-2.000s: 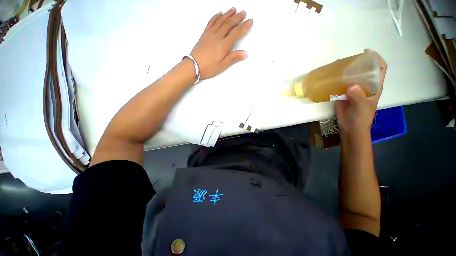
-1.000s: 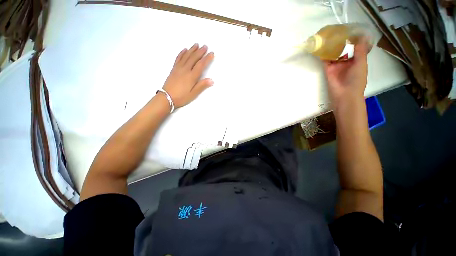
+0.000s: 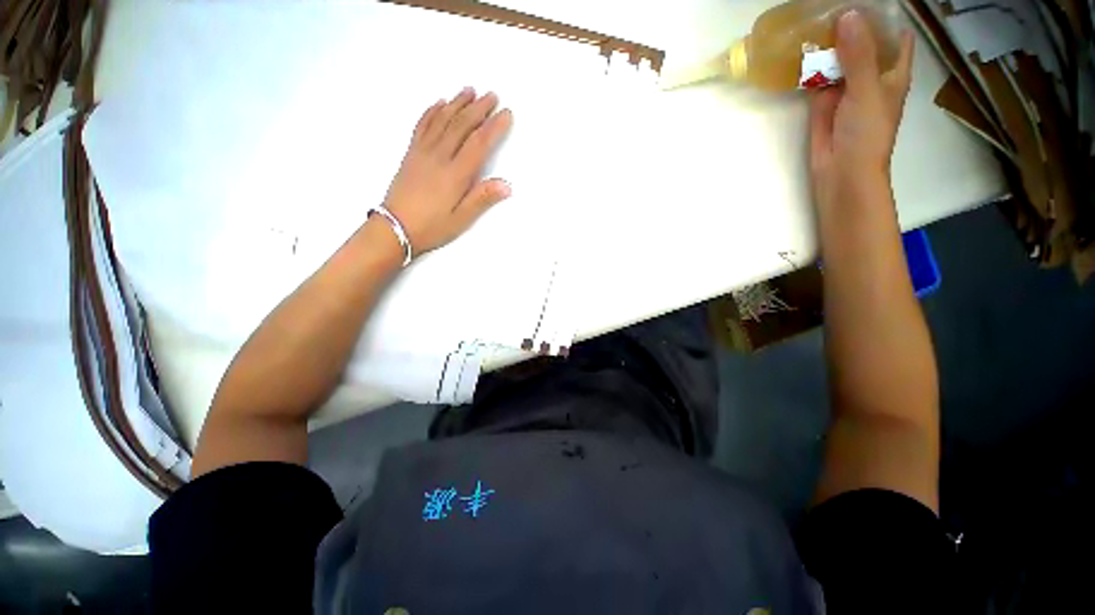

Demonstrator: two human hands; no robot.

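A large white panel [image 3: 324,144] lies on the white tabletop. Its far edge shows a brown edge strip [image 3: 516,19] with small notches at its right end, and small brown tabs [image 3: 545,348] show at the near edge. My left hand [image 3: 454,168] rests flat on the panel, fingers spread, holding nothing. My right hand [image 3: 855,102] holds the glue bottle [image 3: 781,46] on its side, amber inside, with a white-and-red label. Its pale nozzle points left, close to the notched corner; whether it touches is unclear.
Stacked curved panels [image 3: 102,300] with brown edges stand at the left. Brown strap bundles [image 3: 48,54] lie at the upper left. Stacked cut pieces [image 3: 1015,108] hang over the right edge. A brown box [image 3: 769,315] with pale scraps and a blue bin [image 3: 920,262] sit below the table edge.
Compared with two seconds ago, the view has shifted and more of the far brown edge shows. Since one second ago, the bottle's nozzle has come closer to the notched corner. My left hand stays flat.
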